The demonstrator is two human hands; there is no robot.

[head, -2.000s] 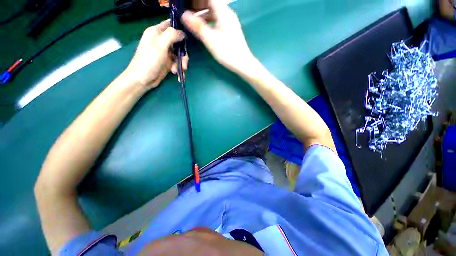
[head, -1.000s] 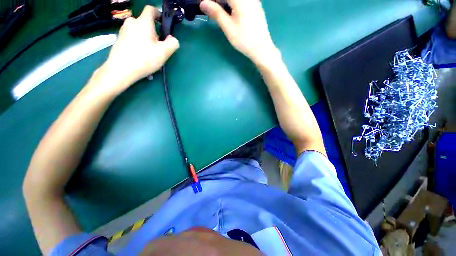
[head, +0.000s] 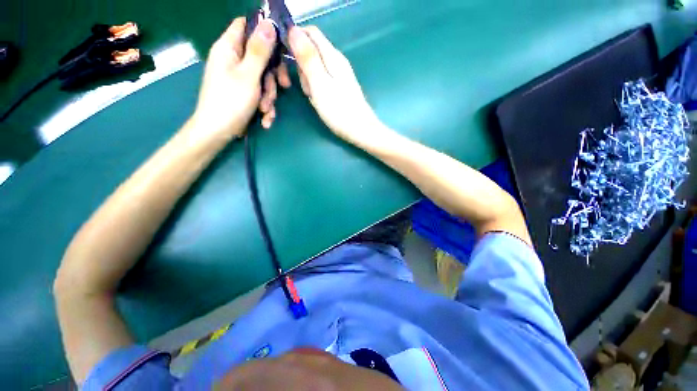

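A black battery clamp (head: 281,17) is at the top edge of the view, partly cut off and partly hidden by fingers. My left hand (head: 243,65) is closed around it, with its thumb on top. My right hand (head: 325,76) touches the clamp's right side with its fingertips; whether it grips a small part cannot be told. Thin silver wire shows between the hands. A black cable lead (head: 258,202) hangs from the clamp towards me and ends in a blue plug (head: 298,308) beside a red sleeve (head: 292,288), at my shirt.
Another black clamp with copper jaws (head: 124,56) lies on the darker green surface at upper left, with its lead. A black tray (head: 535,145) at right holds a tangled pile of silver wire springs (head: 630,172). Cardboard boxes (head: 649,332) stand at lower right. The green bench edge curves before me.
My hands have come closer together around the clamp, which is now upright. The other clamp on the darker green surface has shifted left. The cable end has moved slightly towards me.
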